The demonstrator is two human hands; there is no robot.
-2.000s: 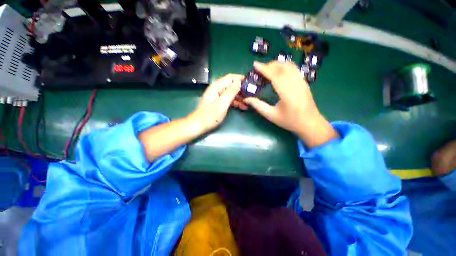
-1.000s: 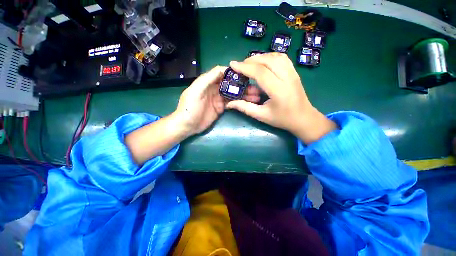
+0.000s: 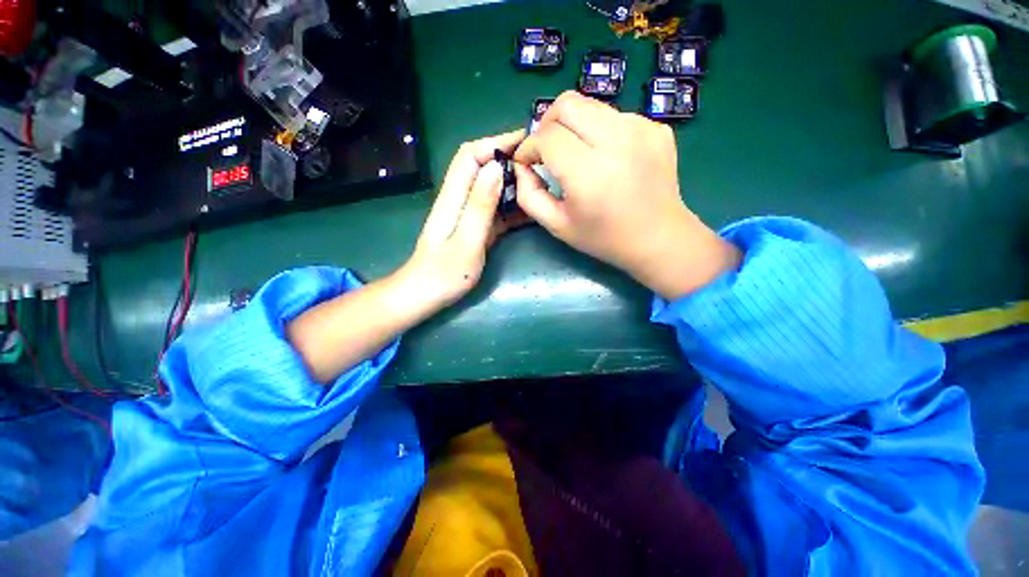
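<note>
A black smartwatch housing (image 3: 508, 186) is held in the air above the green bench, seen narrow between the fingers of both hands. My left hand (image 3: 459, 225) grips it from the left. My right hand (image 3: 604, 180) has its thumb and fingertips on its right side, and the fingers cover much of it. Several more black housings with silver patches lie beyond the hands, such as one housing (image 3: 674, 98) at the right and one (image 3: 541, 50) at the back. Another is partly hidden behind my right hand.
Black test fixture (image 3: 327, 158) with red digits and a clear block (image 3: 276, 79) stands at the left. A vented grey box (image 3: 40, 214) with red and black leads is far left. Orange flex cables (image 3: 645, 23) lie at the back. A solder wire reel (image 3: 968, 77) stands at the right.
The housing was tilted face-up between the hands a second ago and now shows edge-on. My right fingers have closed in on it. The view has shifted, so the bench things sit higher and further left.
</note>
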